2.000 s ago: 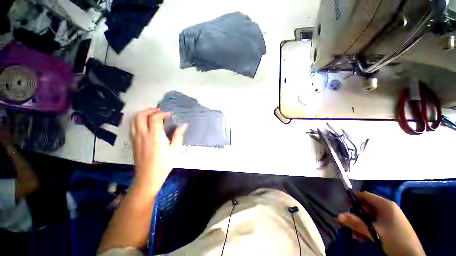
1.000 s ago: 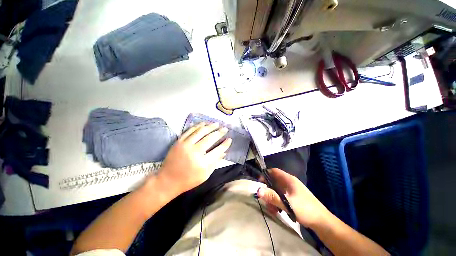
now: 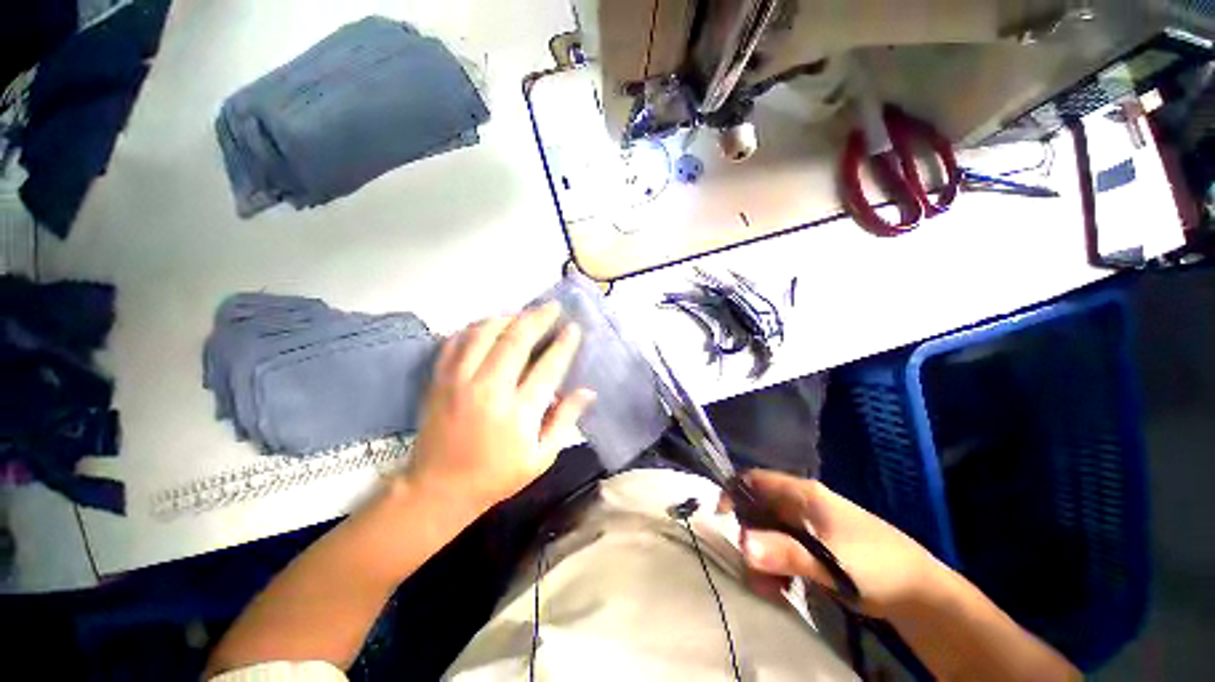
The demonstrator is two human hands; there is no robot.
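A blue-grey flap piece (image 3: pixel 610 380) lies at the table's front edge, its lower corner over the edge. My left hand (image 3: pixel 496 400) holds it at its left side, fingers spread on it. My right hand (image 3: pixel 839 540) grips the tailor's shears (image 3: pixel 704 433) by the dark handles. The silver blades point up and left along the piece's right edge; whether they touch the cloth is hard to tell. A fanned pile of flap pieces (image 3: pixel 340 380) lies left of my left hand. Another fanned pile (image 3: pixel 360 113) lies farther back.
The sewing machine (image 3: pixel 826 40) stands at the back over its bed plate (image 3: pixel 720 220). Red-handled scissors (image 3: pixel 899 173) lie under its arm. Dark trimmings (image 3: pixel 730 317) lie near the front edge. Dark navy pieces (image 3: pixel 60 373) are far left, a printed scale (image 3: pixel 280 477) in front. A blue basket (image 3: pixel 919 453) is below right.
The flap piece is turned more steeply and its lower corner has moved down and left. My left hand has shifted slightly left. My right hand and the shears have moved slightly right.
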